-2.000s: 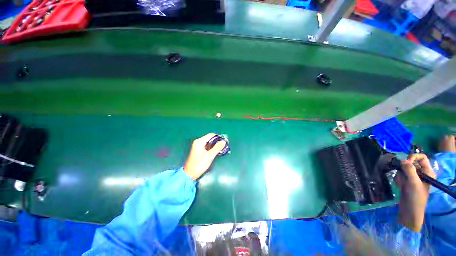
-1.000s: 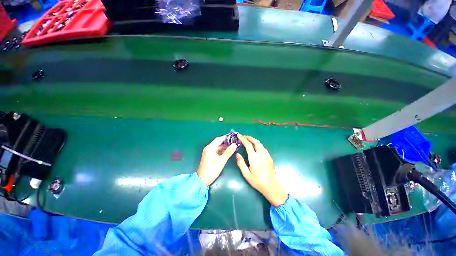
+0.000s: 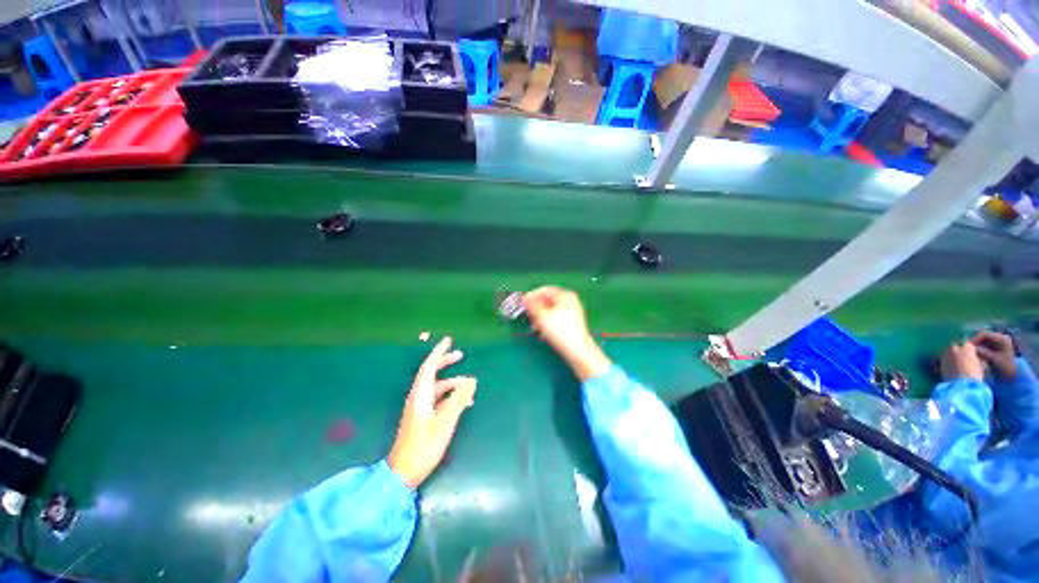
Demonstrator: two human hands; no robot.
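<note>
A small round unit (image 3: 510,304) is at the fingertips of my right hand (image 3: 561,323), over the near edge strip of the conveyor belt. Its rim looks shiny; whether it touches the belt is hard to tell. My left hand (image 3: 430,419) is empty with its fingers apart, above the green bench top (image 3: 285,456). The soldering iron (image 3: 883,442) sits at the black ridged station (image 3: 746,438) on the right, with its cable running right.
Black units (image 3: 336,224) ride the belt (image 3: 479,245). Beyond it are a red parts tray (image 3: 103,120) and black bins (image 3: 439,137). A grey-white post (image 3: 877,251) and blue bundle (image 3: 823,351) stand right. Another person's hands (image 3: 978,355) are at far right.
My right hand has moved forward to the belt with the unit. My left hand has let go of it, opened and moved left. The view has tilted up.
</note>
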